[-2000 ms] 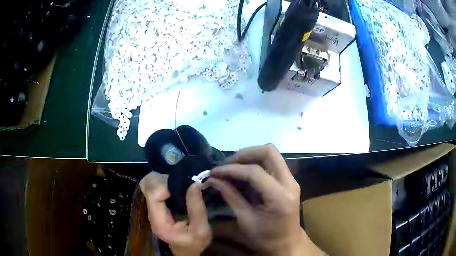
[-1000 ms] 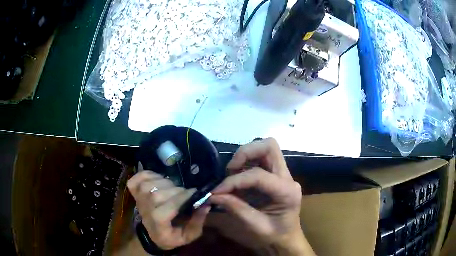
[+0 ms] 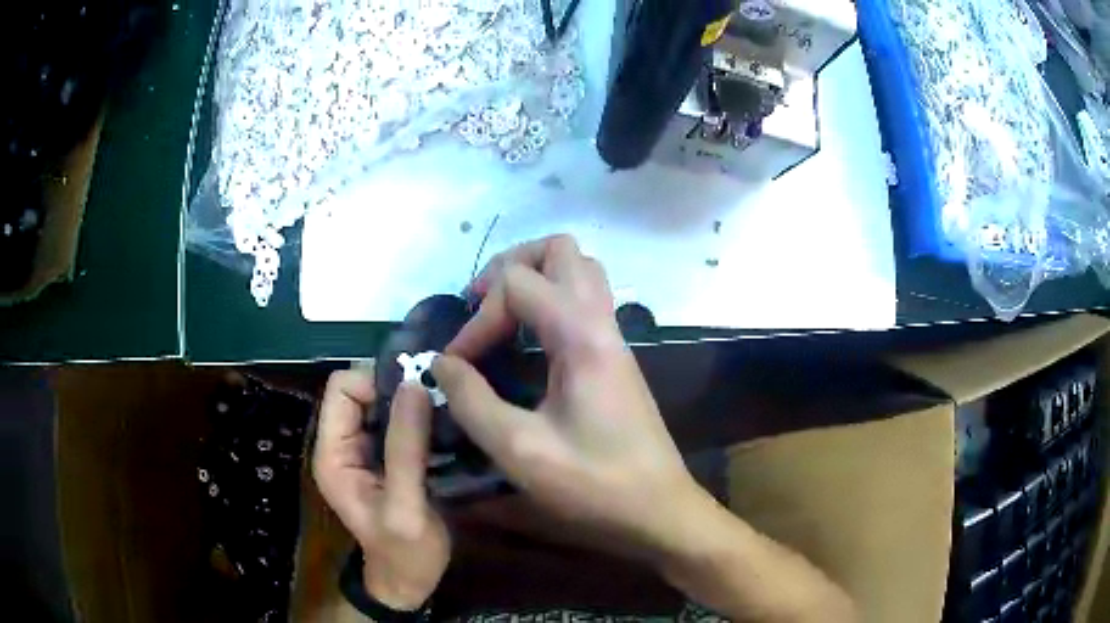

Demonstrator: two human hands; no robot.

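The black housing (image 3: 422, 326) is held over the lap at the bench edge, partly hidden by my hands. A small white plate (image 3: 421, 371) with lobes and a dark hole lies against it. My left hand (image 3: 387, 475) grips the housing from the left, its thumb on the lower edge of the white plate. My right hand (image 3: 560, 377) reaches over the housing, its thumb and finger at the plate's right side. A thin lead wire (image 3: 486, 248) sticks up behind the right fingers. The silver cylinder is not visible.
A bagged heap of small white plates (image 3: 353, 110) lies at the back left. The black screwdriver (image 3: 651, 85) hangs before the screw feeder (image 3: 761, 110) on the white mat (image 3: 584, 262). A blue tray (image 3: 913, 158) is at right, an open packed carton (image 3: 840, 523) below it, and a lower-left carton holds black parts (image 3: 250, 487).
The housing has been turned, so the white plate now faces up and the silver cylinder is out of sight. My right hand has moved up and over the housing.
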